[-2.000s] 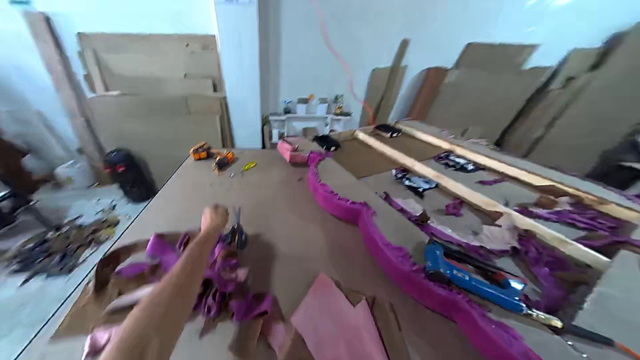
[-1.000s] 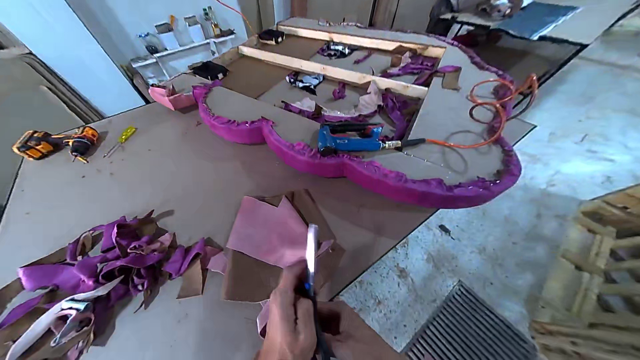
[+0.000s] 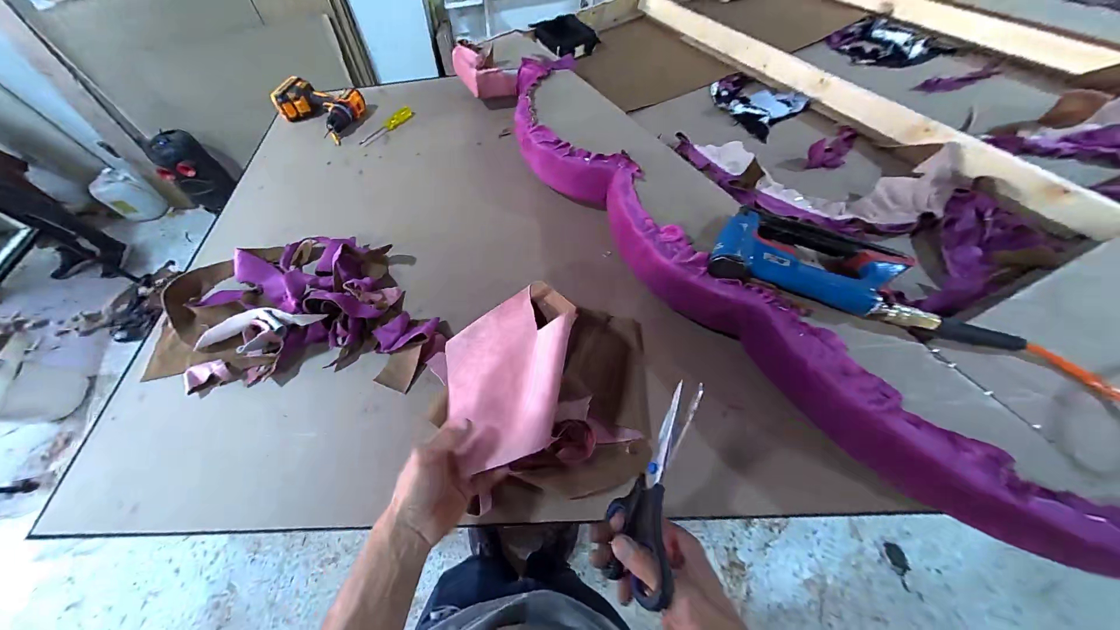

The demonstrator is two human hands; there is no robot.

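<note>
Near the table's front edge, my left hand point(image 3: 442, 481) grips the lower corner of a folded pink fabric piece point(image 3: 503, 385). Brown and pink pieces point(image 3: 604, 376) lie under and beside it. My right hand point(image 3: 652, 560) is in the handles of black-handled scissors point(image 3: 658, 472), whose blades are slightly apart, point away from me and touch no fabric. To the left lies a heap of purple, brown and white scraps point(image 3: 319, 297). On the right, a long, wavy panel edge covered in purple fabric point(image 3: 665, 271) carries a blue pneumatic staple gun point(image 3: 796, 262).
Orange-and-black cordless drills point(image 3: 319, 105) and a yellow-handled screwdriver point(image 3: 389, 125) lie at the table's far left. A pink-covered piece point(image 3: 486, 74) stands at the far edge. Wooden slats point(image 3: 787, 74) cross the panel among scraps. An orange air hose point(image 3: 1072, 367) runs off right.
My left hand has taken hold of the pink fabric, which lay flat one second ago and is now raised and folded. The view has swung left since then.
</note>
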